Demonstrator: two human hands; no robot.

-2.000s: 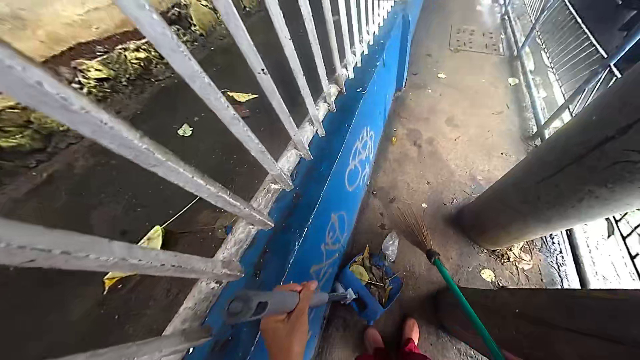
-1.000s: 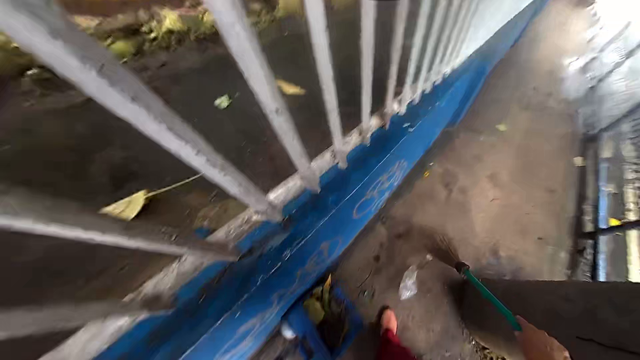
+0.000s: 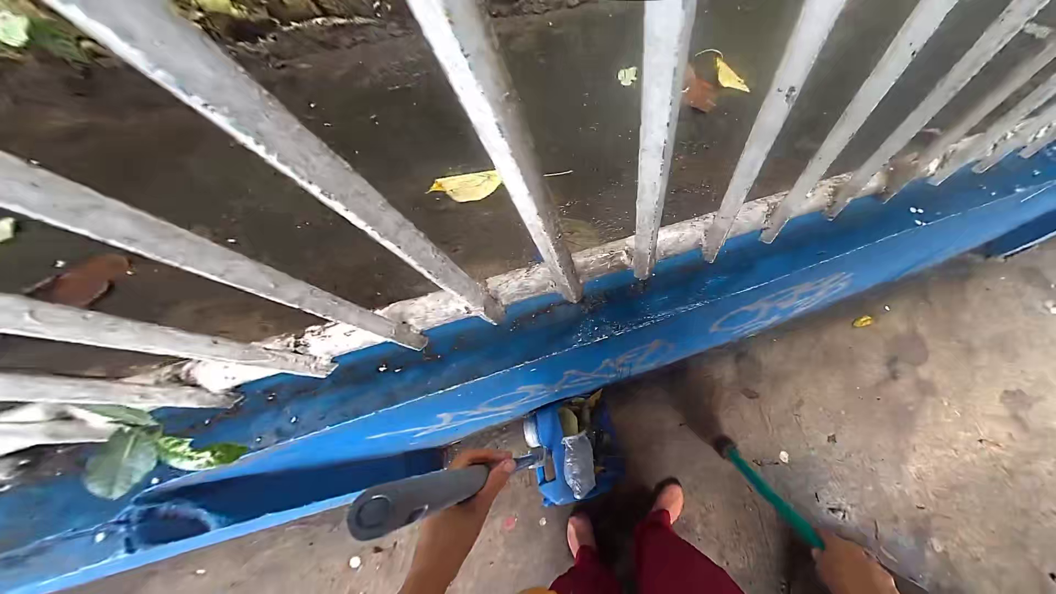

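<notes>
My left hand is closed round the grey handle of a blue dustpan, which rests by the foot of the blue wall. Dry leaves and a crumpled clear plastic piece lie in the pan. At the lower right, my right hand grips the green handle of a stick broom. Its blurred bristles touch or hover over the pavement, right of the dustpan.
A low blue wall with graffiti runs diagonally across, topped by grey metal bars. Wet dark ground with yellow leaves lies beyond. A green plant pokes through at left. My feet stand beside the dustpan on concrete.
The view has swung round. The clear plastic, on the pavement beside the dustpan earlier, now lies in the pan. The broom has moved with my right hand.
</notes>
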